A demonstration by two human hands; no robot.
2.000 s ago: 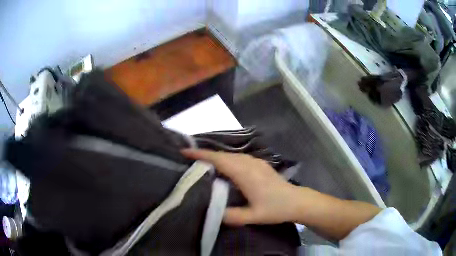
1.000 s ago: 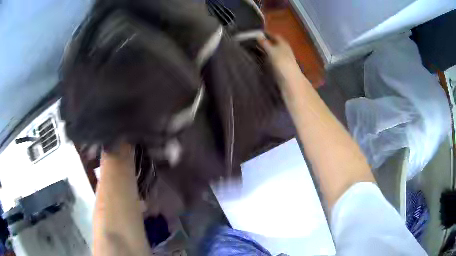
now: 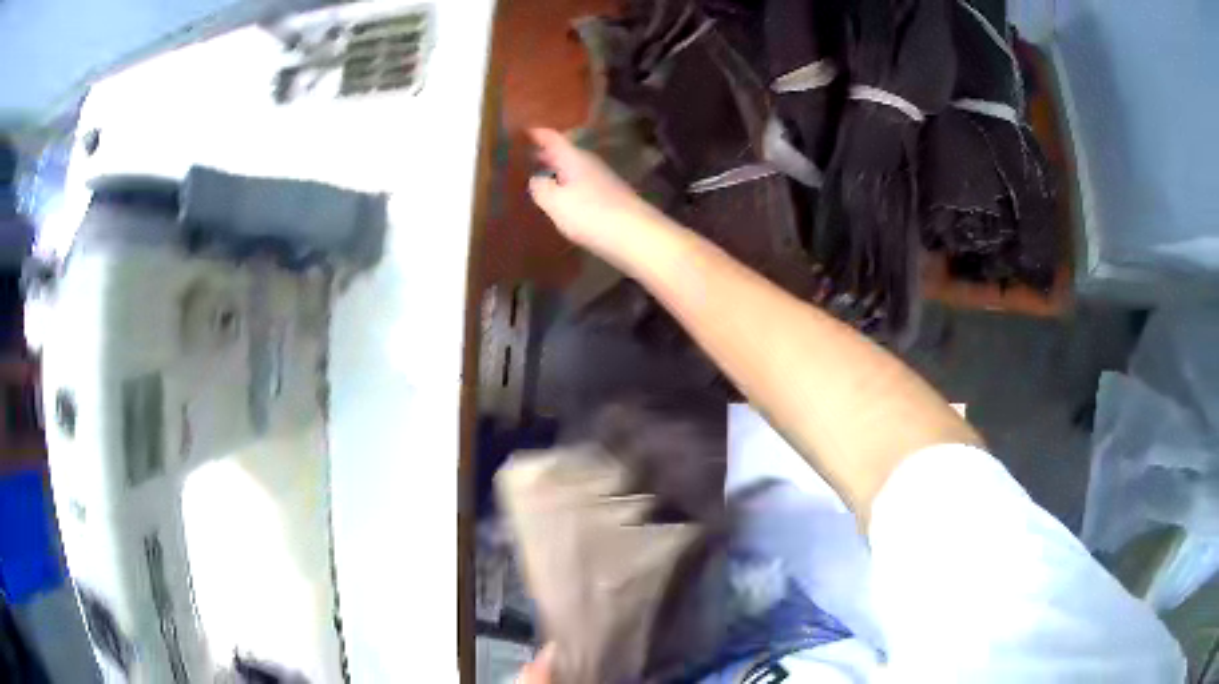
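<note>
A stack of strips, beige on top with dark brown cloth beside it, is at the lower centre near my lap. Only a little of my left hand shows at the bottom edge, against the stack's lower end and gripping it. My right hand is at the upper centre over the brown-orange board, fingers apart, with nothing visible in it. Dark tied bundles with pale cloth ties lie on that board to the right of my right hand. Blur hides the lower dark cloth's details.
The white machine table with the off-white sewing machine fills the left side. A white sheet-like surface shows below my right forearm. Translucent plastic hangs at the right. The brown-orange board ends beside a pale wall.
The dark bundle that my hands held up now appears away from them, among the bundles on the board. My left hand is now low at a beige-and-dark stack; my right hand is empty.
</note>
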